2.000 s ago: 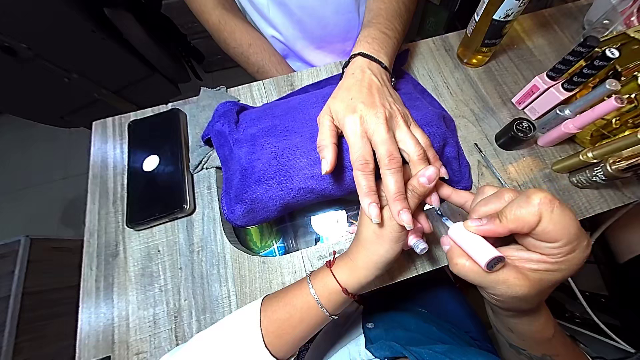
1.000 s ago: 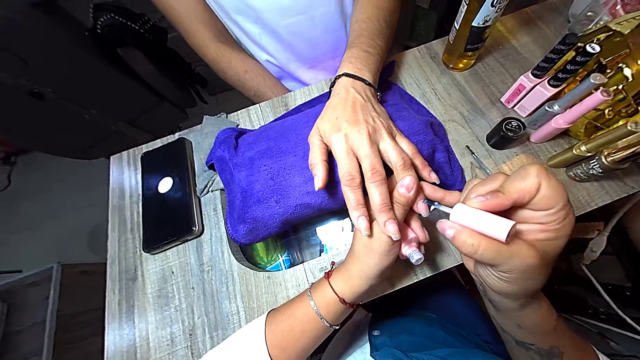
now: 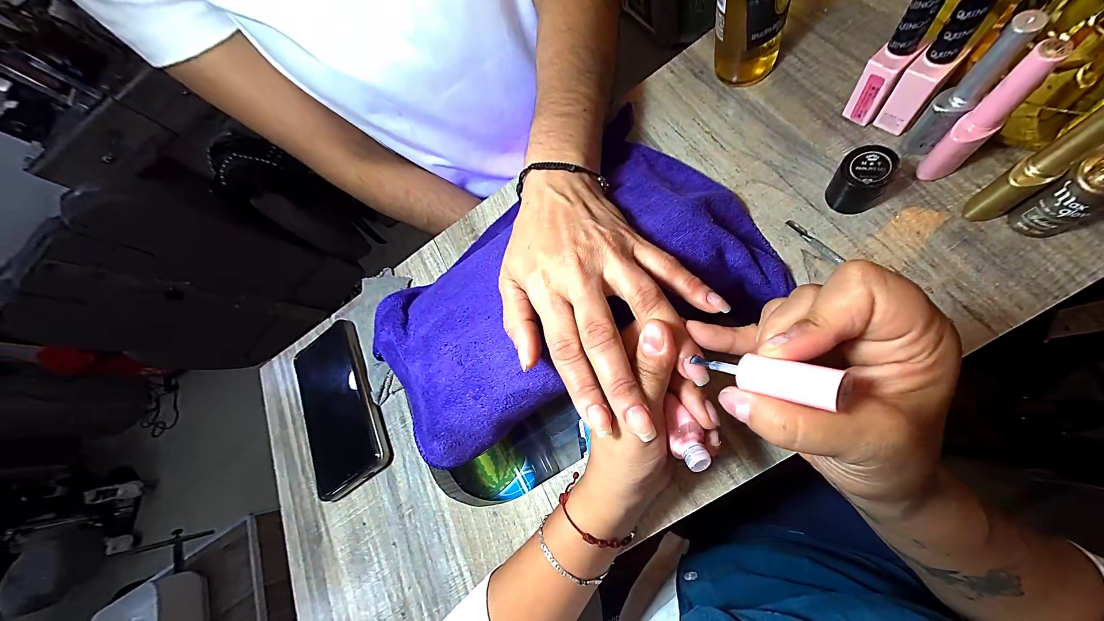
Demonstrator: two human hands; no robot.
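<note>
My right hand (image 3: 871, 379) holds a nail polish brush by its pale pink cap (image 3: 792, 382), the bristles touching a fingernail of the other person's hand (image 3: 578, 259). From below, my left hand (image 3: 642, 431) supports that hand's fingers, with its thumb upright beside them. An opened pink nail polish bottle (image 3: 688, 440) is also held in my left hand, its neck facing down toward me. The other person's hand lies palm down over a rolled purple towel (image 3: 483, 362), fingers spread, a black braided bracelet at the wrist.
A smartphone (image 3: 341, 410) lies at the wooden table's (image 3: 414, 552) left. Behind my right hand are a thin metal tool (image 3: 815, 241), a black jar (image 3: 862, 178), pink polish bottles (image 3: 884, 86), several cosmetic tubes (image 3: 992, 108) and an oil bottle (image 3: 750, 43). A dark oval tray edge shows under the towel.
The brush cap in my right hand has turned from pointing down toward me to pointing more to the right. The bristles stay at the other person's fingertips. The view has tilted and shifted.
</note>
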